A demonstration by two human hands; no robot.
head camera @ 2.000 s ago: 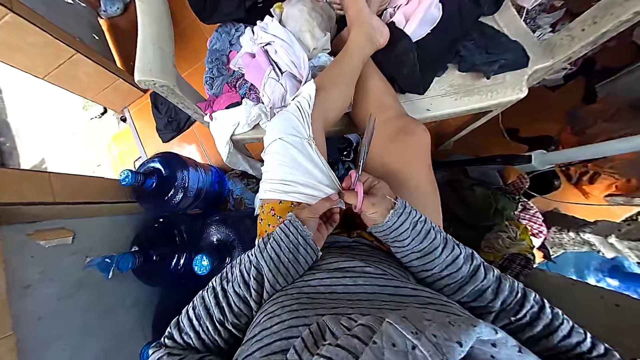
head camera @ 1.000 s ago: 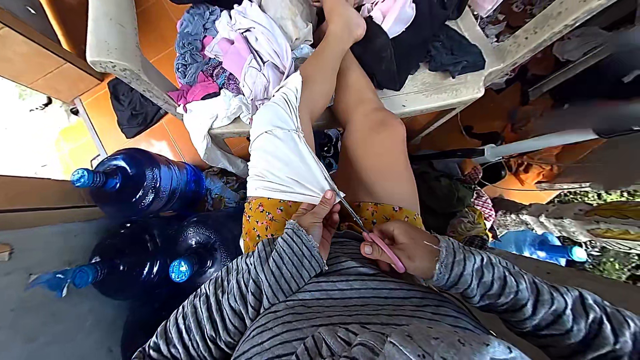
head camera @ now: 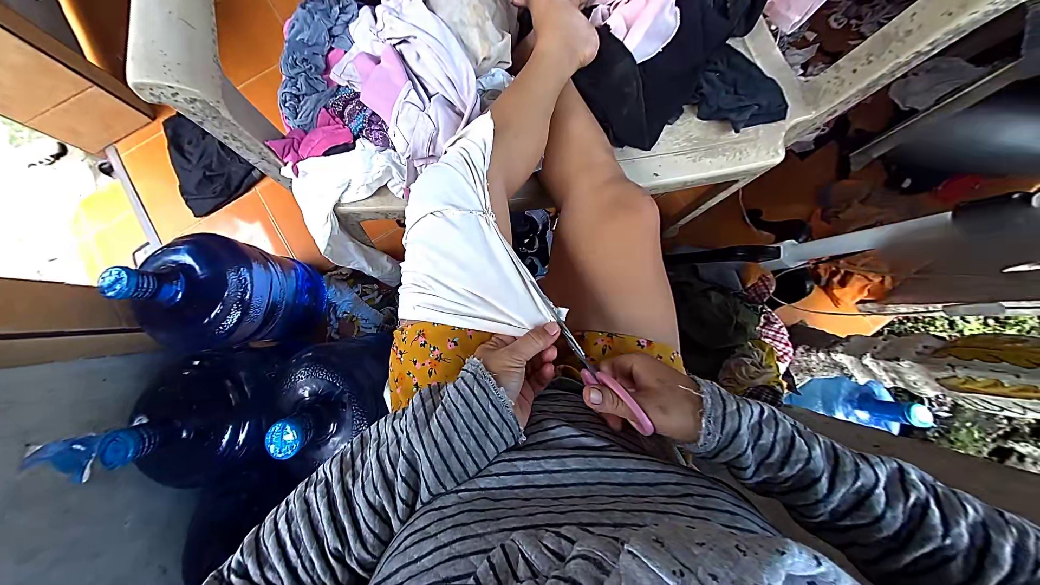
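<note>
White cloth (head camera: 455,268) lies over one of my thighs, on top of yellow flowered shorts (head camera: 435,361). My left hand (head camera: 520,361) pinches the lower right corner of this cloth between thumb and fingers. In my right hand (head camera: 642,398) are scissors with pink handles (head camera: 621,400), the fingers around the loops. Their blades (head camera: 575,345) point up and left, along the cloth's edge just beside my left fingertips. The blades look nearly closed, and whether cloth lies between them cannot be told.
A plastic chair (head camera: 691,158) ahead bears my feet, a pile of pale and pink clothes (head camera: 414,77) and black cloth (head camera: 634,89). Large blue water bottles (head camera: 236,292) stand at left. A black cloth (head camera: 207,166) lies on the orange tiles. At right are a blue bottle (head camera: 853,404) and a blurred machine part.
Two seconds ago the scissors pointed upward beside my left hand; now their blades lie at the white cloth's edge, with the handles lower right. Since one second ago the hands have hardly moved.
</note>
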